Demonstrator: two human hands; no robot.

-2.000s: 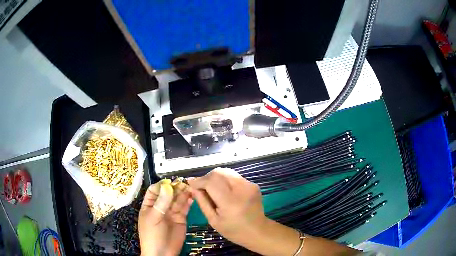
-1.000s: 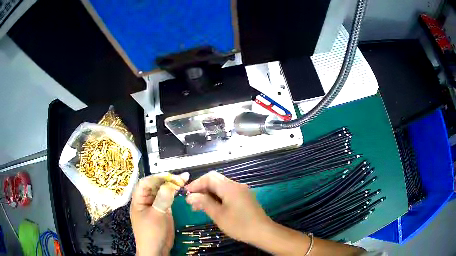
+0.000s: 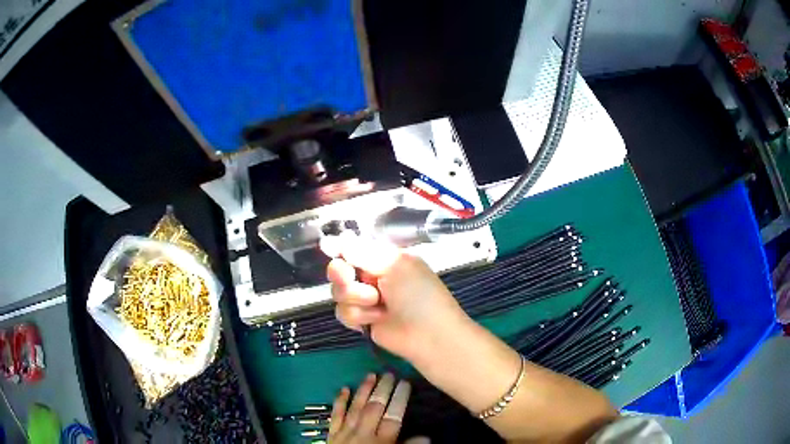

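My right hand is at the crimping die, its fingertips washed out by glare. It pinches a black coaxial cable that trails below the fist; the cable's tip is hidden. My left hand lies low on the mat, back up and fingers apart, cut off by the bottom edge. Beside its fingertips lie leads with gold ends. More black cables with bright tips lie fanned on the green mat.
The crimping machine stands ahead, with a gooseneck lamp over its base. An open bag of gold connectors sits in a black tray at left, beside loose black pieces. A blue bin is at right.
My hands have separated. My right hand has moved up and forward from the near mat to the die. My left hand has dropped to the bottom edge, and its fingers have spread. The view has shifted.
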